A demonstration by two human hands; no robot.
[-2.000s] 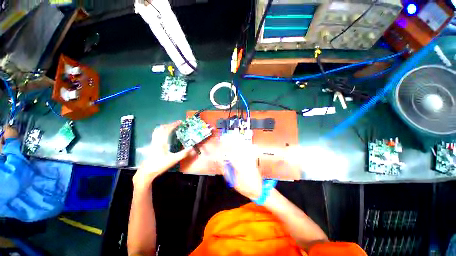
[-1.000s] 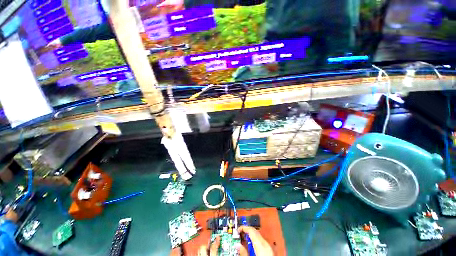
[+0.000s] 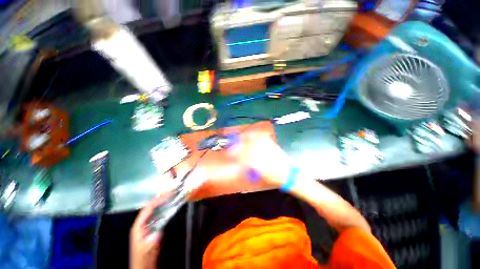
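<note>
The view is blurred by motion. My left hand (image 3: 145,223) holds a circuit board (image 3: 167,209), tilted and seen nearly edge-on, at the bench's front edge left of the orange-brown mat (image 3: 221,176). My right hand (image 3: 263,157) is over the right part of the mat, washed out by glare, with a blurred blue-purple pen-like tool (image 3: 253,175) at it. The dark connector block (image 3: 211,143) is at the mat's upper edge beside my right fingers. Another board (image 3: 169,153) lies at the mat's left edge.
A remote control (image 3: 99,181), an orange-brown box (image 3: 45,131) and a blue stick (image 3: 89,132) are at left. Behind are a tape roll (image 3: 200,116) and oscilloscope (image 3: 284,37). A fan (image 3: 405,86) and several boards (image 3: 360,149) are at right. A person's arm (image 3: 476,157) shows at the right rim.
The view has tipped back down from the monitors. A board has come away from the connector block and is in my left hand by the bench edge. My right hand remains over the mat.
</note>
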